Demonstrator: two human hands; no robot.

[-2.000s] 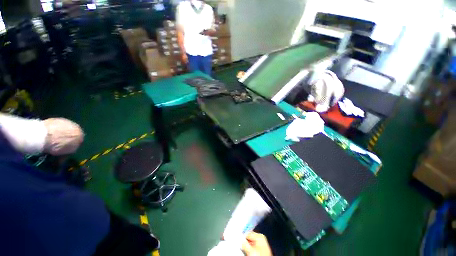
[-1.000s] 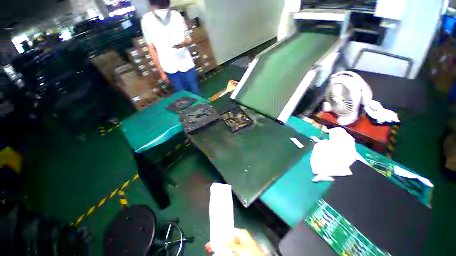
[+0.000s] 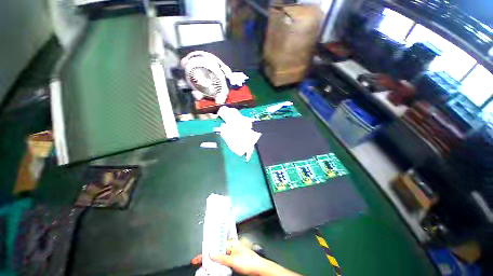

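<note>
My right hand (image 3: 240,259) is at the bottom centre, bare-looking, and holds a long white strip (image 3: 215,223) with faint blue marks upright over the near edge of the dark green bench (image 3: 162,205). My left hand is not in view. To the right, a green circuit board section (image 3: 306,172) lies across a black sheet (image 3: 294,135). Another green board (image 3: 270,111) lies behind it, with a white piece on top. A crumpled white cloth (image 3: 237,132) lies on the teal mat (image 3: 243,186).
A sloping green conveyor (image 3: 111,91) with silver rails ends at the bench's back left. A shallow tray of brown bars (image 3: 108,187) sits below it. A white fan (image 3: 205,79) stands on a red base (image 3: 230,98). A tall carton (image 3: 292,43) and shelving (image 3: 389,97) stand right.
The view has turned right, so the conveyor, fan and bench now sit further left. The person in white and the stool have left the picture. My right hand still holds the white strip.
</note>
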